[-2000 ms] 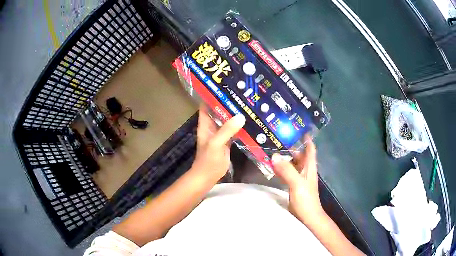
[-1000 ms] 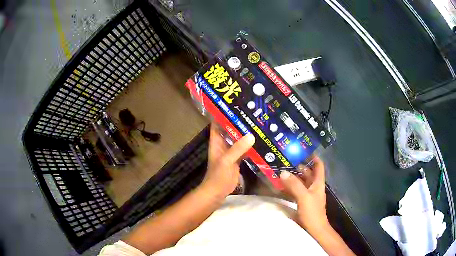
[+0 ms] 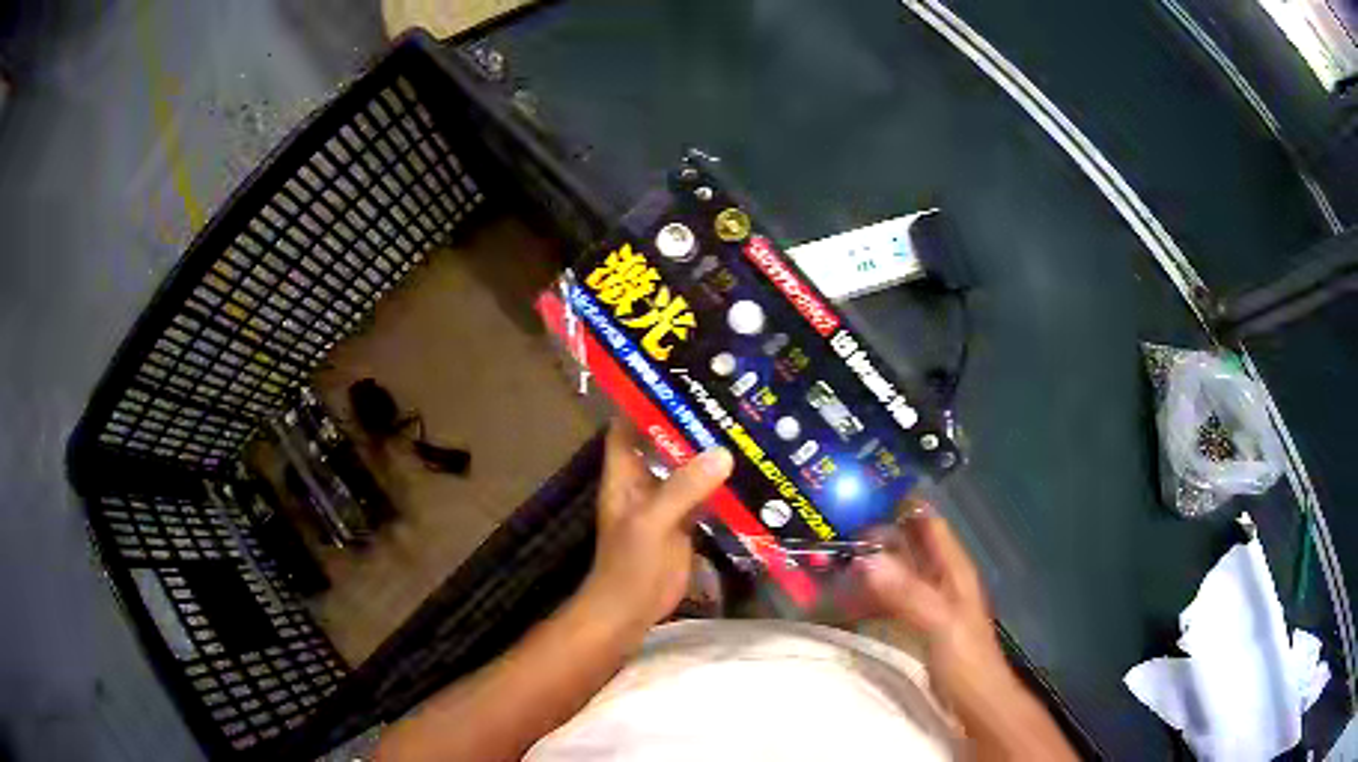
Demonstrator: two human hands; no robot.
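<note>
An LED bulb display stand [image 3: 745, 357] with a dark printed panel, yellow characters, a red strip and clear plastic is held tilted in front of me. One blue-white light glows near its lower right. My left hand [image 3: 648, 521] grips its lower left edge, with the thumb on the front. My right hand [image 3: 909, 573] is at its lower right corner and is blurred; its fingertips are partly hidden near the panel's edge, so its hold is unclear.
A black plastic crate [image 3: 276, 268] stands at left with units and a black adapter [image 3: 373, 405] inside. On the green bench lie a white strip [image 3: 868, 256], a screw bag [image 3: 1209, 429], white padding [image 3: 1236, 655] and a green handle [image 3: 1305, 554].
The stand has dropped a little and shifted slightly left since one second ago. My right hand has moved lower around its corner and is blurred. My left hand still holds the stand.
</note>
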